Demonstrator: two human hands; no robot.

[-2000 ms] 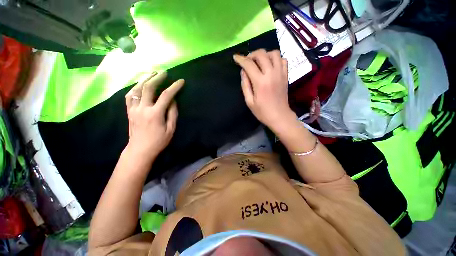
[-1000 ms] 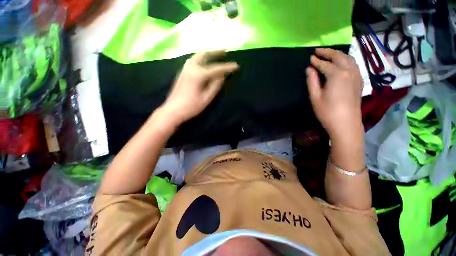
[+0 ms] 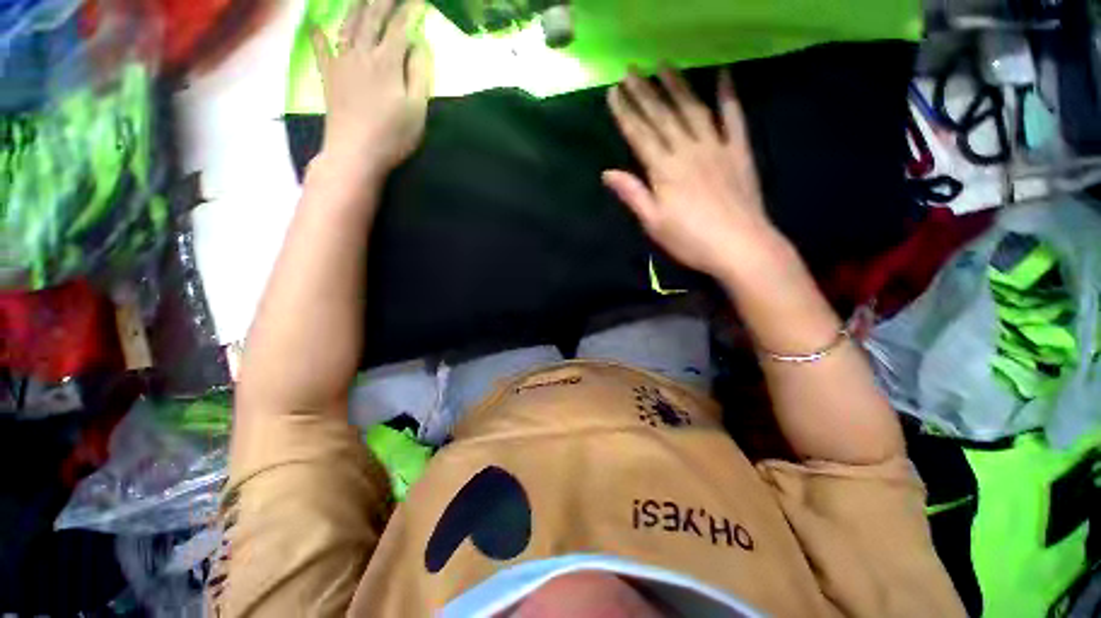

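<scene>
A garment body panel [image 3: 507,229] lies across the white table, black in its lower part and neon green above. A thin neon-green L-shaped line [image 3: 663,278] shows near its lower edge. My left hand [image 3: 372,91] lies at the upper left, fingers spread over the green and black cloth. My right hand [image 3: 691,169] lies flat on the black cloth right of centre, fingers spread and a little blurred. Neither hand is closed on anything. Part of the sewing machine [image 3: 557,25] shows small and blurred at the top edge.
Bagged neon-green pieces [image 3: 1029,320] are at the right, and another bag of green pieces [image 3: 85,181] is at the left. Black-handled scissors [image 3: 978,121] lie on the table at the upper right. Red cloth [image 3: 48,332] is at the left.
The cloth has shifted to the right and upward, and the neon L-shaped line now shows. My left hand has moved up and left. My right hand has moved left and flattened.
</scene>
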